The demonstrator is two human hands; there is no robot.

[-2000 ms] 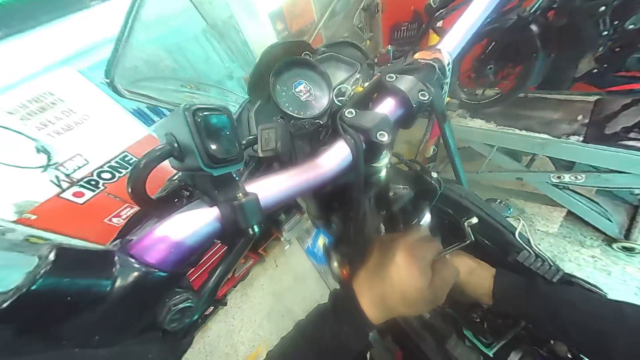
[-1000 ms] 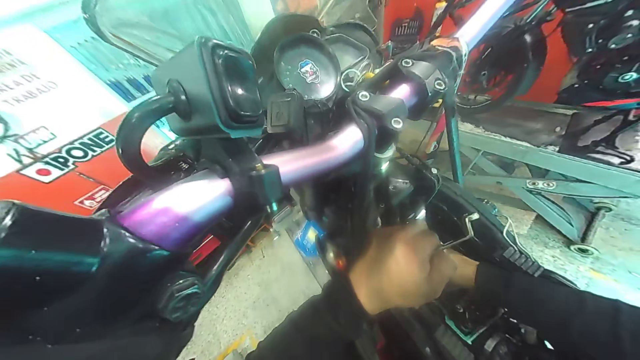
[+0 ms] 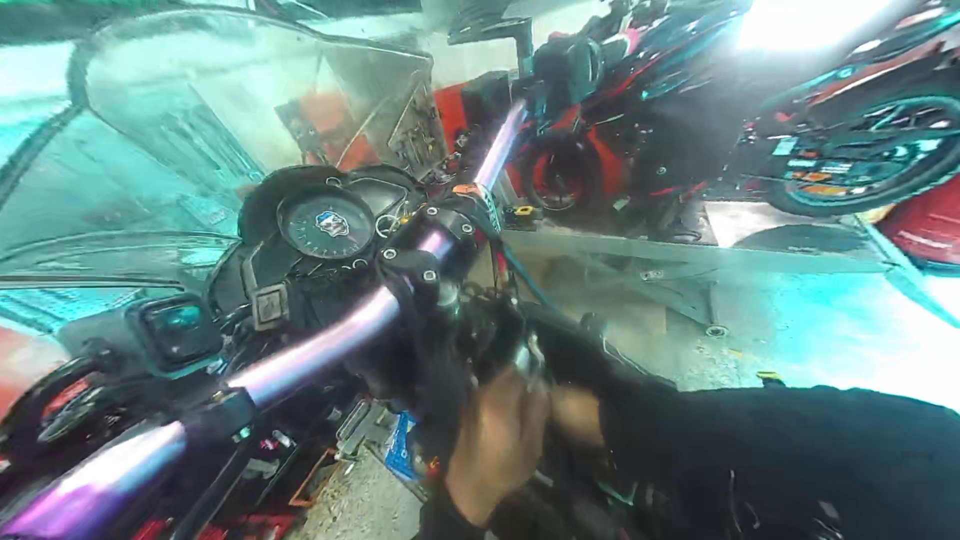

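My left hand (image 3: 491,442), blurred, reaches down into the motorcycle's frame area behind the handlebar (image 3: 322,345). My right hand (image 3: 574,416) is close beside it on the right, partly hidden by the left hand, with its dark sleeve coming from the right edge. A small shiny metal part (image 3: 529,356) shows just above the fingers; whether either hand holds it cannot be told. The bolted handlebar clamp (image 3: 427,251) and the round gauge (image 3: 328,223) are farther up. What the fingertips touch is hidden by the hands and blur.
A clear windscreen (image 3: 247,97) rises beyond the gauges. A boxy black device (image 3: 176,330) is mounted near the left side of the bar. Another motorcycle's wheel (image 3: 874,150) is at upper right, above a metal stand (image 3: 660,274). A blue object (image 3: 401,446) lies below the handlebar.
The view has swung markedly, showing more windscreen and more of the other motorcycle. Both hands remain close together below the handlebar clamp. A thin bent metal piece seen beside them earlier is no longer distinct.
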